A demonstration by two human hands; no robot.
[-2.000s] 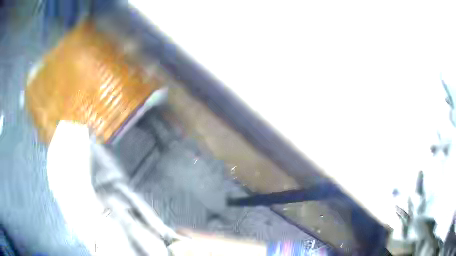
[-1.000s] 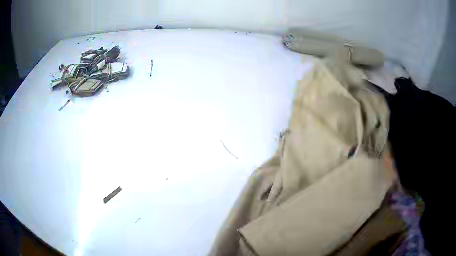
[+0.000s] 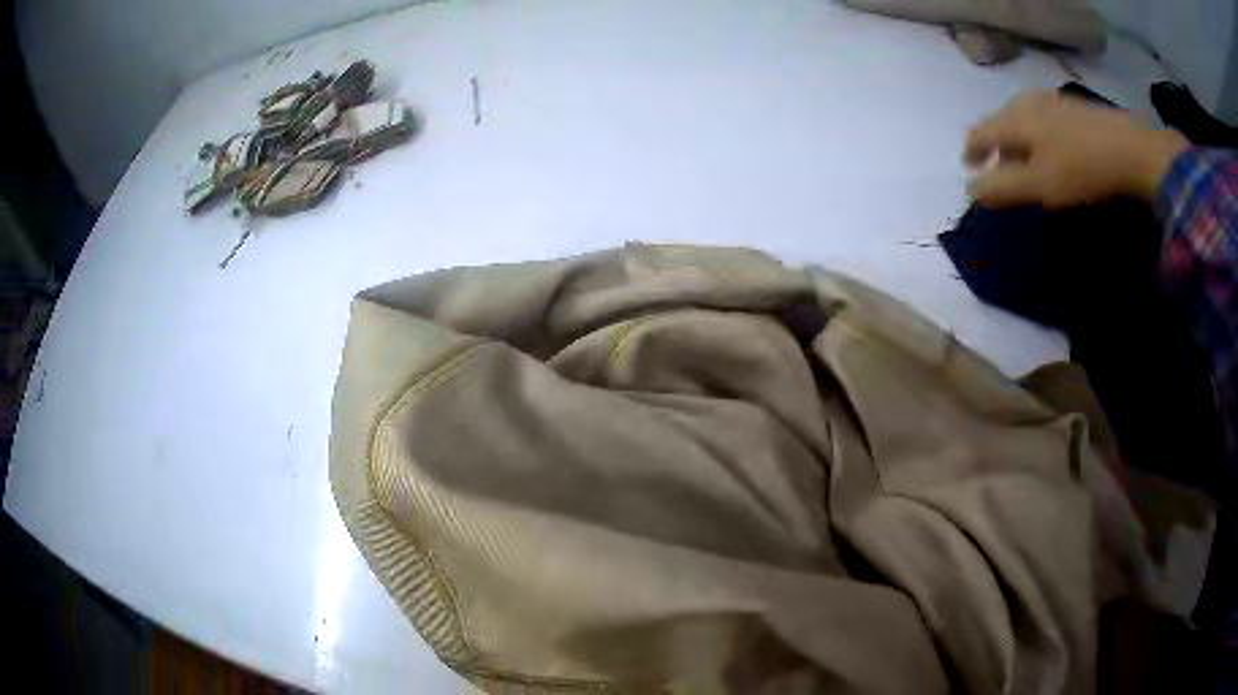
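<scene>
A brown-beige garment (image 3: 652,475) lies crumpled across the front of the white table, with a ribbed, stitched curved edge on its left side. My right hand (image 3: 1066,152), in a plaid sleeve, is at the upper right above dark cloth, away from the brown garment. It is slightly blurred, its fingers are bent, and a small pale spot shows at the fingertips; whether it holds anything is unclear. My left hand is not in view.
Tied bundles of small beige-grey pieces (image 3: 302,147) lie at the table's back left. A khaki roll (image 3: 1011,21) is at the back right edge. Dark cloth (image 3: 1018,265) lies at the right. Loose threads dot the white table (image 3: 177,394).
The brown garment has moved from the right to the front middle and spread out. My right hand has come into view at the upper right. The view has shifted.
</scene>
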